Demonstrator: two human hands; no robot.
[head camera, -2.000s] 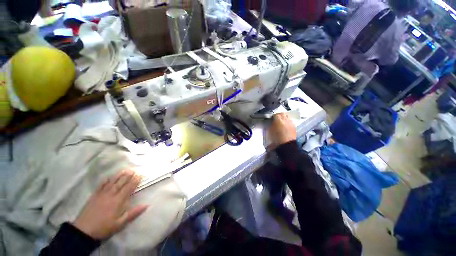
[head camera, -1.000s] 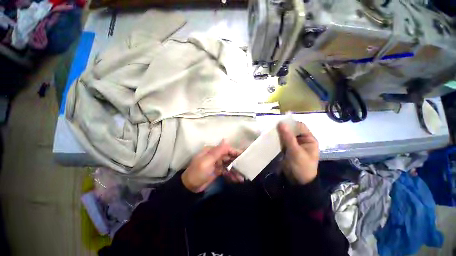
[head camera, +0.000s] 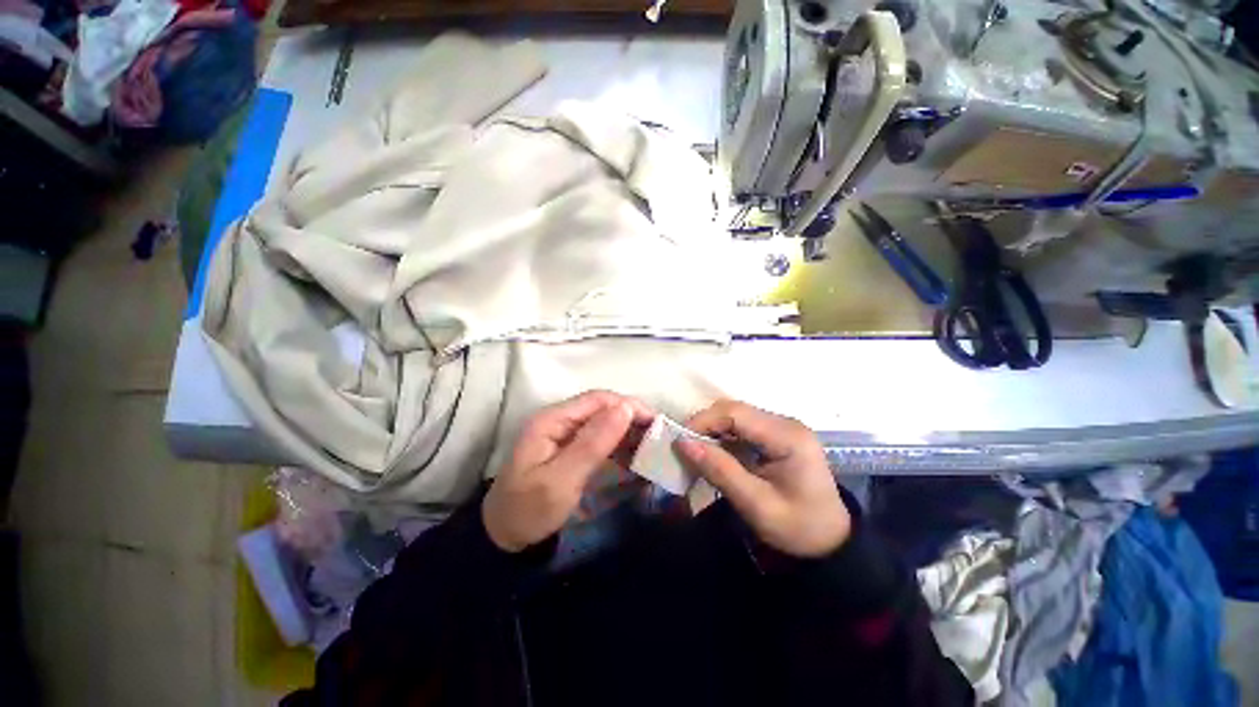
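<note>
A small beige fabric strip (head camera: 666, 457) is held in front of my body, just off the table's front edge. My right hand (head camera: 776, 477) grips it between thumb and fingers. My left hand (head camera: 559, 467) is at its left end, thumb and index finger pinched together; whether they hold its edge is hard to tell. The large beige garment (head camera: 483, 249) lies bunched on the table left of the needle. A narrow beige tape with loose tails (head camera: 766, 321) lies along it, pointing right. The sewing machine head (head camera: 815, 118) stands behind, its lamp glowing at the needle.
Black scissors (head camera: 991, 311) and a slim blue tool (head camera: 900, 256) lie right of the needle. Blue tape (head camera: 238, 194) marks the table's left side. Blue and grey cloths (head camera: 1153, 601) hang below the front edge at right. A yellow container (head camera: 262, 608) is at lower left.
Both hands left the table and took up the strip. Since the last frame the right hand has moved left and down, and the strip now looks folded or shorter. The garment lies still.
</note>
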